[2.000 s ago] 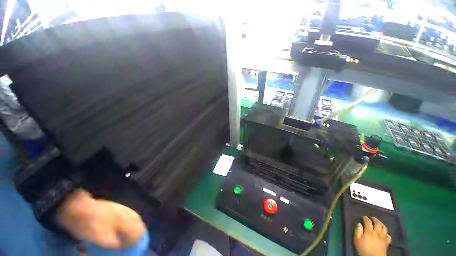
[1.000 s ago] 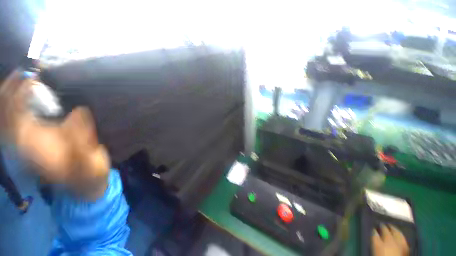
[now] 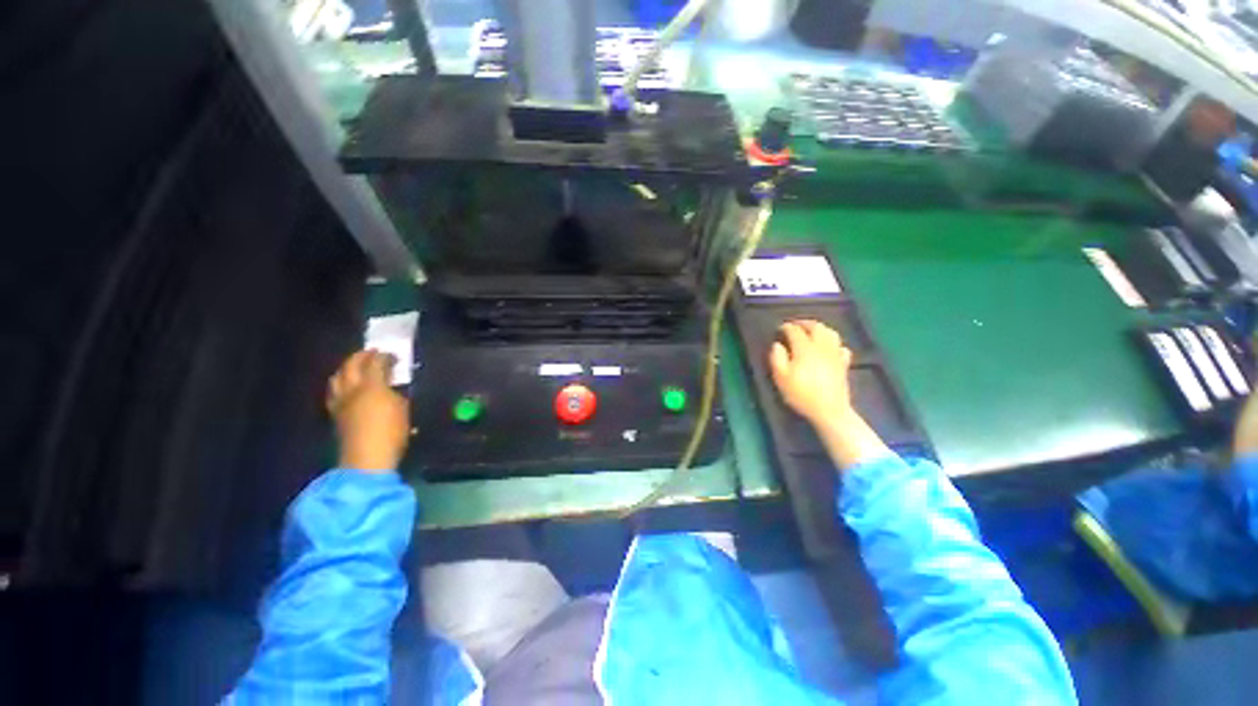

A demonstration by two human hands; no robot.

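Observation:
The black press (image 3: pixel 573 372) stands on the green bench, its top plate raised on posts. A white slip (image 3: pixel 395 335) lies at its left edge. My left hand (image 3: pixel 368 407) is over the slip's near end, fingertips touching it; whether it grips it is unclear. A long black phone tray (image 3: pixel 883 393) lies right of the press, with a white-backed phone (image 3: pixel 789 276) in its far pocket. My right hand (image 3: pixel 814 370) rests palm down on the tray, nearer than the phone. What is under its palm is hidden.
A dark tray stack (image 3: pixel 124 345) stands left. A yellowish hose (image 3: pixel 713 359) loops beside the press, near the red-ringed regulator (image 3: pixel 770 142). A multi-cell parts tray (image 3: pixel 876 113) lies behind. At right are a tray with white items (image 3: pixel 1197 370) and another person's blue sleeve (image 3: pixel 1173 524).
The view has swung right and down from the stack to the press. A blurred hand raised at the left is gone; my left hand is now at the slip. My right hand stays on the tray.

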